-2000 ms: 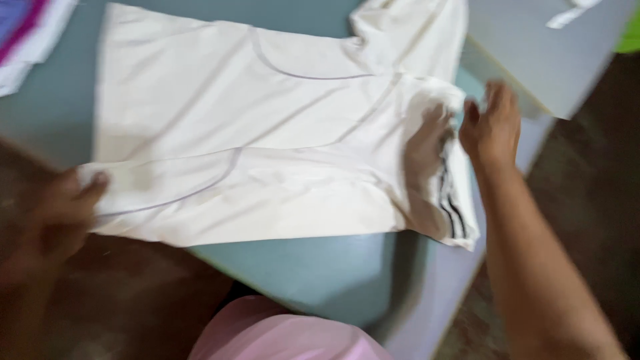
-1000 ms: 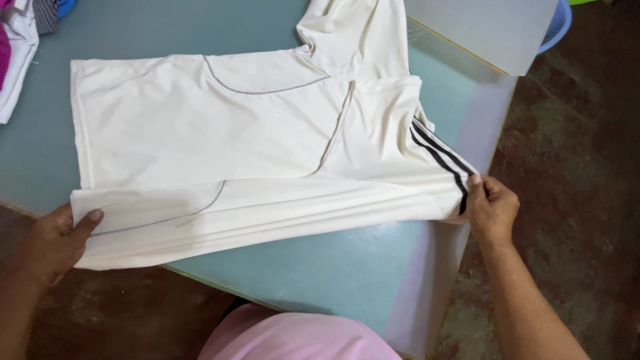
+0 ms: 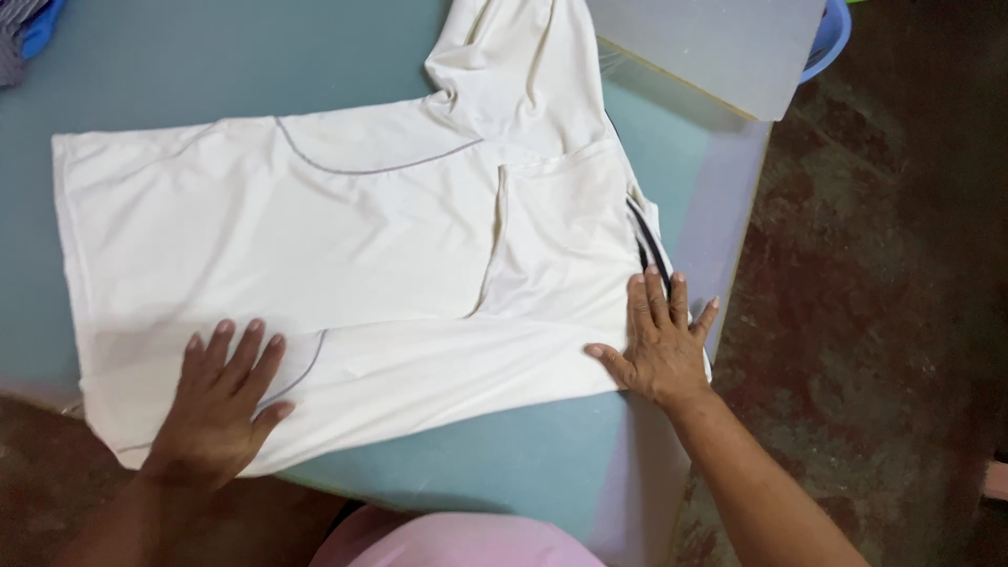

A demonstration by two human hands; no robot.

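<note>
A white shirt [image 3: 354, 236] with thin grey seam lines lies across the table, its hem side at the left and a sleeve reaching to the top edge of the view. The near long side is folded over, with one sleeve laid back across the body at the right. Black stripes [image 3: 652, 244] show near the shoulder. My left hand [image 3: 220, 402] rests flat on the folded near part by the hem, fingers spread. Flat on the shoulder end, just below the stripes, lies my right hand [image 3: 661, 339], also with spread fingers. Neither hand grips the cloth.
The blue-green table [image 3: 236, 55] has its right edge beside my right hand. A grey board [image 3: 709, 47] lies at the top right, with a blue basin [image 3: 831, 39] beyond it. Grey and blue cloth [image 3: 24, 39] is at the top left. Dark floor shows at right and lower left.
One second ago my fingers pinched the shirt's hem corner and striped shoulder edge; both hands have let go and now lie flat on the cloth. The near side has been laid down.
</note>
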